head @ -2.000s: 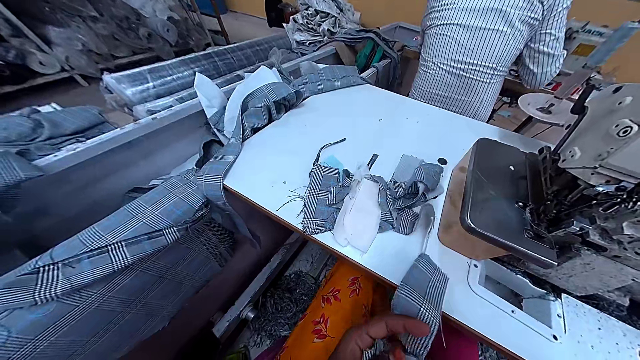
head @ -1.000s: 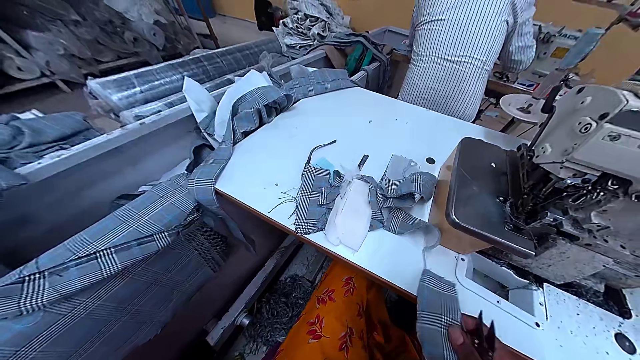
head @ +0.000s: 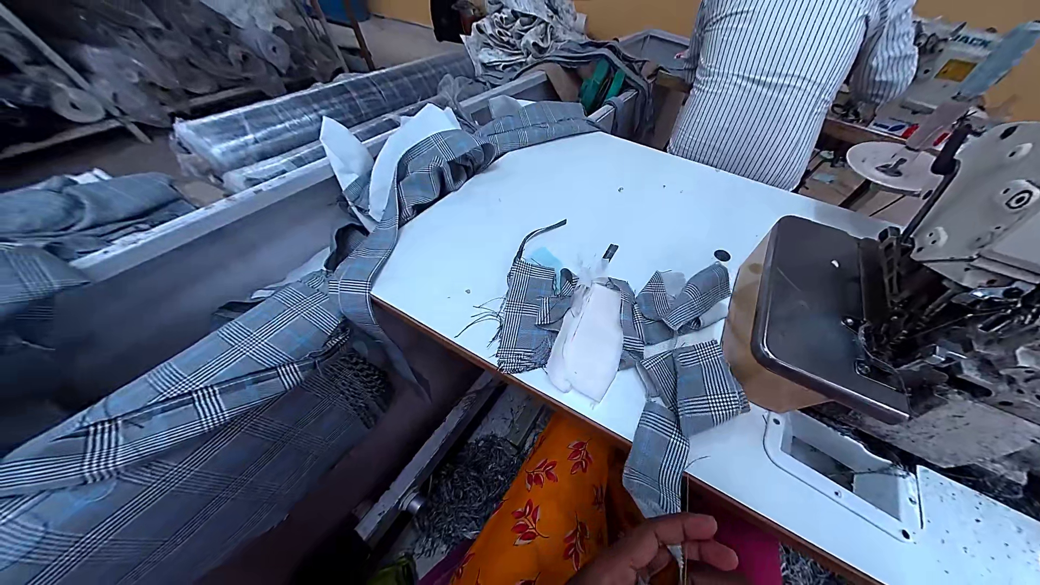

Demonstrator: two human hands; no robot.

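At the bottom edge, what looks like my left hand [head: 662,548] has its fingers curled around the lower end of a grey plaid fabric strip [head: 660,451]. A thin, narrow thing stands upright by the fingers; I cannot tell what it is. The strip rises over the table edge to a folded plaid piece [head: 708,386] on the white sewing table [head: 463,252]. Behind it lie more plaid pieces [head: 526,317] with loose threads, and a white cloth piece [head: 589,341]. My right hand is not seen.
An overlock sewing machine [head: 967,325] with a dark metal cover [head: 812,309] stands at the right. A long plaid band [head: 439,166] drapes over the table's left corner and a grey trough [head: 227,211]. A person in a striped shirt [head: 764,89] is beyond the table.
The near end of the plaid strip has folded onto the table beside the machine. A hand with thread snips, seen one second ago at the table's front edge, no longer shows there.
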